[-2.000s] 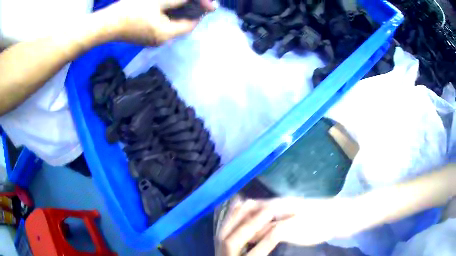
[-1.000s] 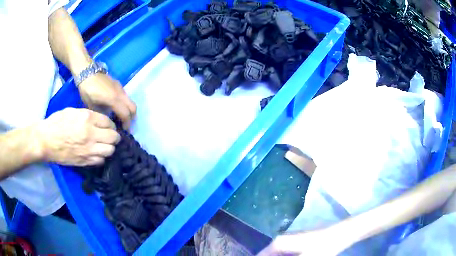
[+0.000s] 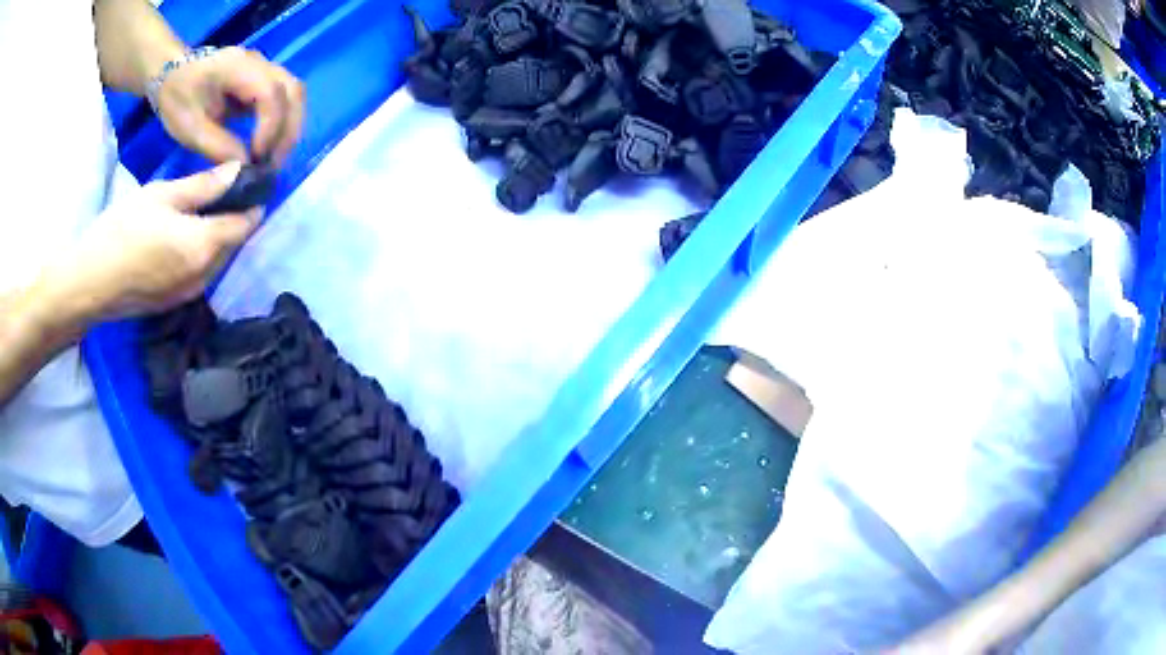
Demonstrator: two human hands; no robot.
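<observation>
My right forearm enters from the right edge. Only the wrist and part of my right hand (image 3: 953, 639) show at the bottom edge; the fingers are cut off, so what they hold is hidden. My left hand is out of the picture. Nearest in front lie a crumpled white plastic bag (image 3: 921, 384) and a green surface (image 3: 691, 467) with pale specks. Beyond is a blue tray (image 3: 697, 288) with a white liner (image 3: 473, 275), interlocked rows of black parts (image 3: 365, 448) at its lower-left end and a loose heap of black parts (image 3: 575, 90) at its far end.
Another person's two hands (image 3: 224, 154), one wrist with a metal watch, hold a small black part over the tray's left side. A tan strip (image 3: 770, 390) lies on the green surface. More black parts (image 3: 997, 141) fill the upper right. Something red shows at lower left.
My right hand has moved from the bottom centre to the right, mostly out of the picture. The other person's hands have lifted off the rows, now with a part between them.
</observation>
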